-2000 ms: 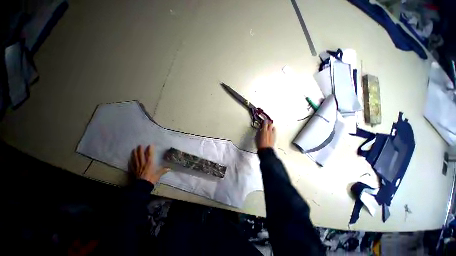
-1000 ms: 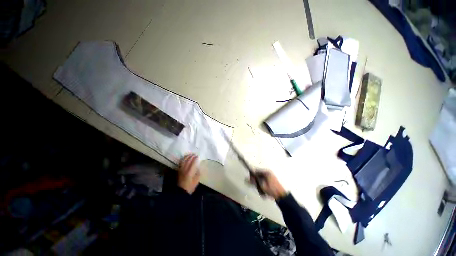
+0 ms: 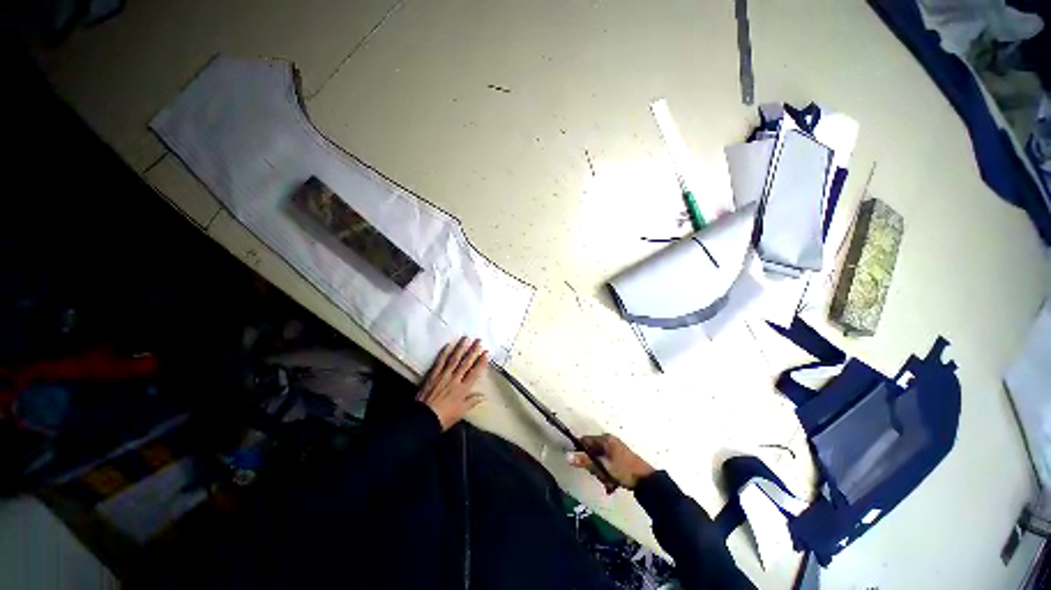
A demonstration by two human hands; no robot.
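Observation:
A long white-topped garment panel (image 3: 380, 231) with a thin dark edge lies along the near left of the table. A dark mottled pattern weight (image 3: 355, 232) rests on it. My left hand (image 3: 455, 380) lies flat with fingers spread on the panel's near edge, close to its right end. My right hand (image 3: 617, 461) grips the handles of the fabric shears (image 3: 542, 411). The blades point up and left, with the tip at the panel's lower right corner. Whether the blades are parted cannot be told.
Right of the panel on the beige table (image 3: 484, 150) lie a curled grey-white piece (image 3: 692, 277), a green item (image 3: 693, 209), stacked pieces (image 3: 795, 196), a yellowish weight (image 3: 868, 267) and navy pieces (image 3: 882, 444). A grey strip (image 3: 745, 52) lies at the far side.
My right hand has taken up the shears from the table and brought them to the panel's right end. My left hand has moved right along the panel. The view has shifted.

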